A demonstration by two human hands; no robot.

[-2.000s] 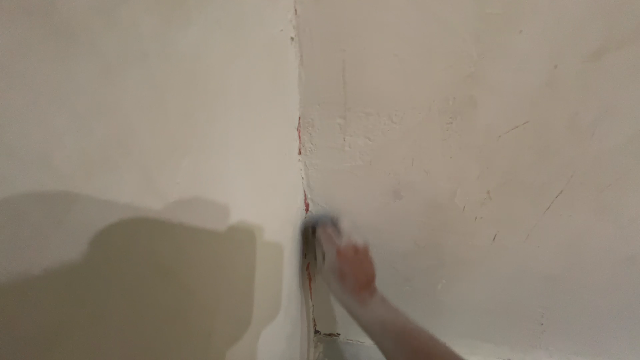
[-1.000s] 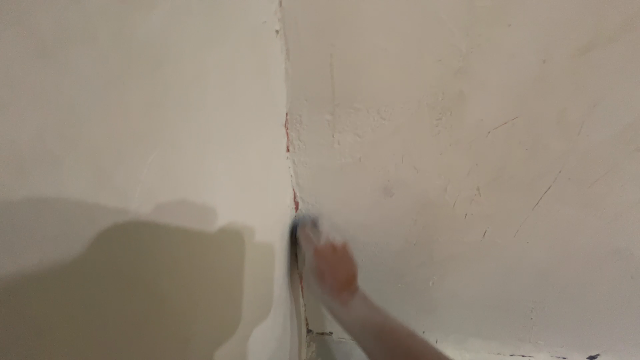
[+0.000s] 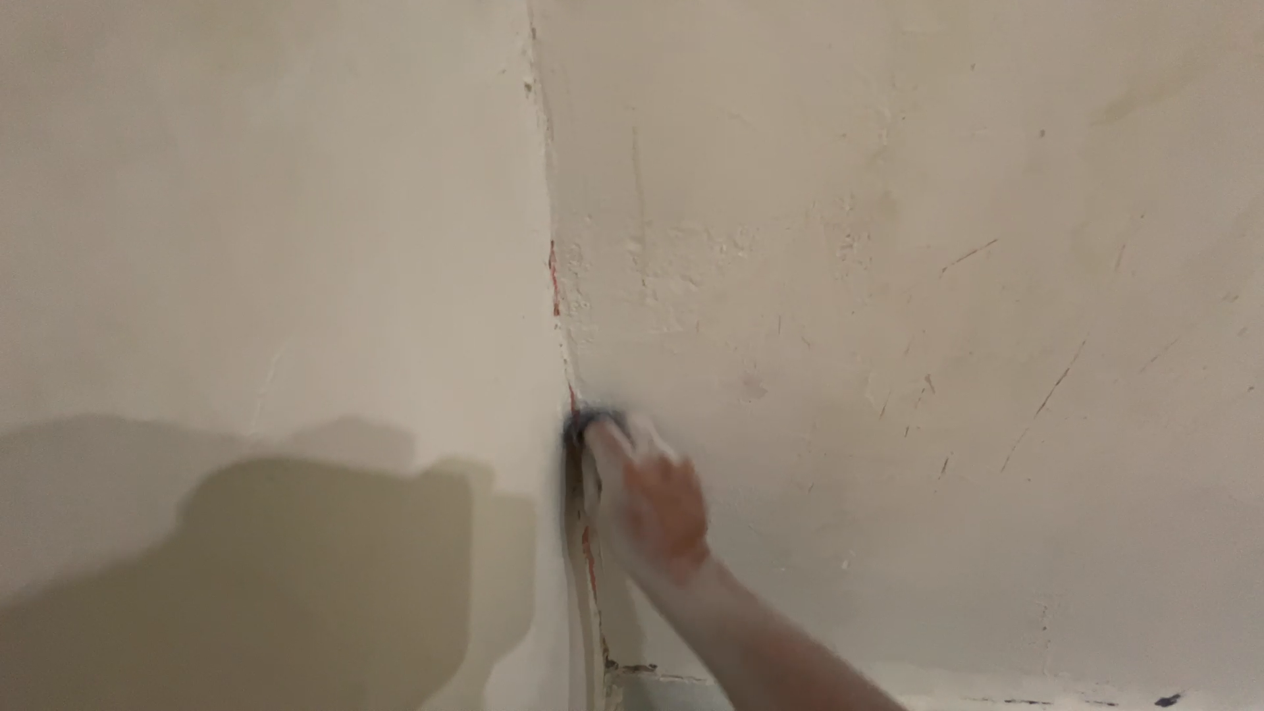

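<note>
My right hand (image 3: 657, 494) reaches up from the lower right, blurred, with its fingers around a small dark pad or block (image 3: 592, 425) whose exact kind I cannot tell. The dark piece lies against the inner corner where the left wall (image 3: 296, 237) meets the scratched right wall (image 3: 889, 296). Along this corner run a rough crack and several reddish streaks (image 3: 554, 276), above and below the hand. My left hand is out of view.
A wide shadow (image 3: 336, 583) falls across the lower left wall. Near the bottom of the right wall runs a ledge or seam (image 3: 1027, 701) with dark chips. Thin dark scratches (image 3: 1062, 375) mark the right wall.
</note>
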